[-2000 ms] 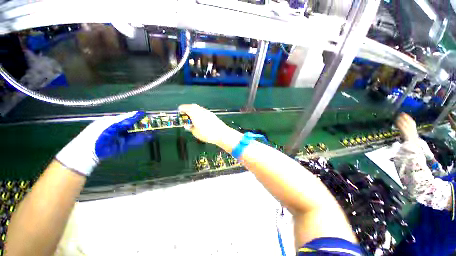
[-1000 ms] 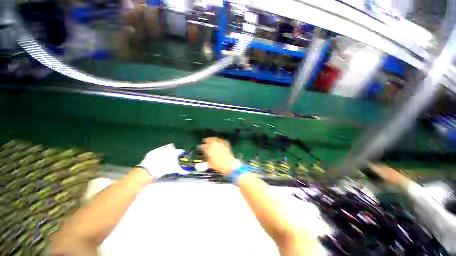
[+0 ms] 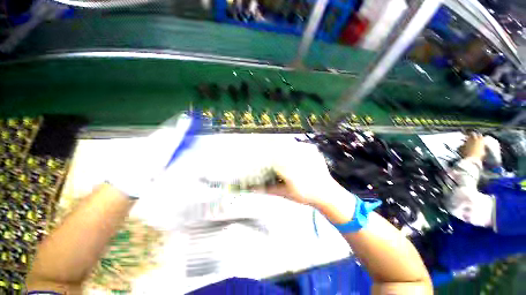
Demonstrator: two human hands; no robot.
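Note:
My right hand (image 3: 303, 177), bare with a bright blue wrist strap, holds a blurred PCB panel (image 3: 251, 181) low over the white bench top (image 3: 288, 239). My left hand (image 3: 164, 150), in a white and blue glove, is badly blurred. It is left of the panel, its blue fingers near the bench's far edge beside the left end of the row of boards. Whether it holds anything cannot be told. Small yellow-topped power boards (image 3: 265, 119) stand in a row along the near edge of the green conveyor belt (image 3: 144, 92).
Stacked board panels (image 3: 23, 190) and a black sheet (image 3: 55, 135) lie at left. Thin green and tan strips (image 3: 124, 253) are heaped at lower left. Black lead wires (image 3: 386, 167) are piled at right. Metal posts rise behind the belt. A coworker's arm (image 3: 470, 184) is at far right.
The view has tilted down. My right hand has come back from the belt edge to over the bench, now with a panel. The row of boards at the belt edge is longer than two seconds ago.

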